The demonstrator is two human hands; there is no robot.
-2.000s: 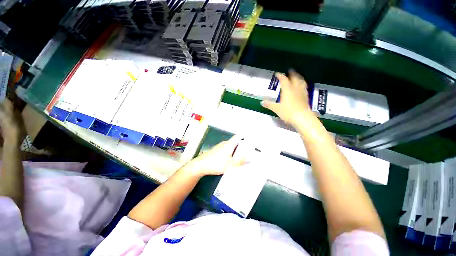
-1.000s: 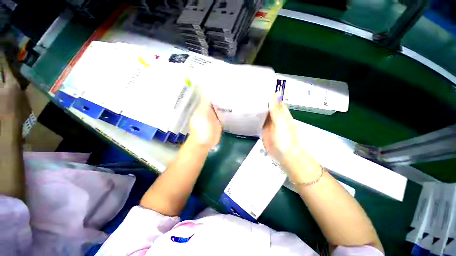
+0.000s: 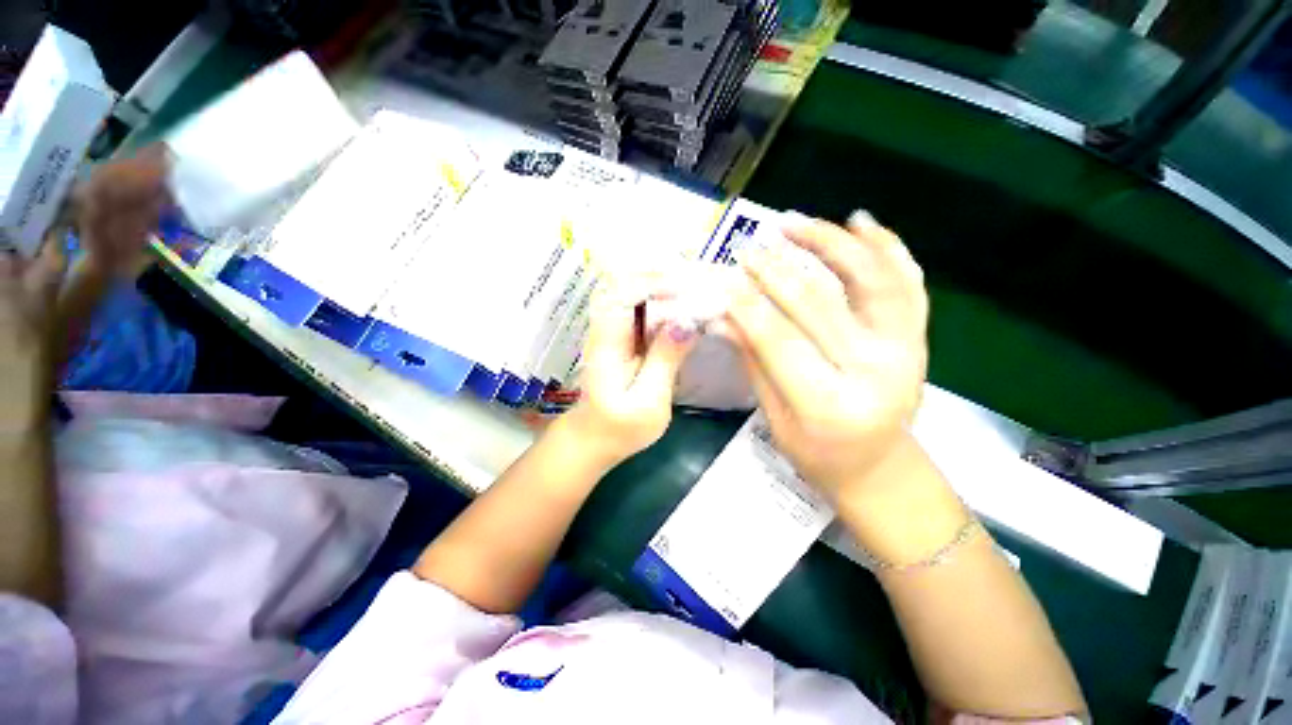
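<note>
A white carton [image 3: 713, 371] with a dark label block is held up in front of me between both hands, over the gap between the poster table and the belt. My left hand [image 3: 625, 371] grips its near left end, thumb and fingers pinching there. My right hand [image 3: 836, 333] covers its right part, fingers bent over the top, hiding much of it. What the fingertips press is overexposed and hard to tell. Another white retail carton [image 3: 744, 527] with a blue end lies on the green bench below my hands.
A carton row [image 3: 482, 262] with blue hang tabs lies on the poster table. Stacked grey inner trays [image 3: 659, 64] stand behind it. A long white strip [image 3: 1049, 496] runs along the belt edge. More cartons [image 3: 1230, 637] stand at far right. A co-worker's hands [image 3: 114, 213] handle cartons at left.
The held carton was lifted from the belt and is now turned, with my right hand over it. The second belt carton is no longer visible there. The co-worker's hands and cartons have appeared at left.
</note>
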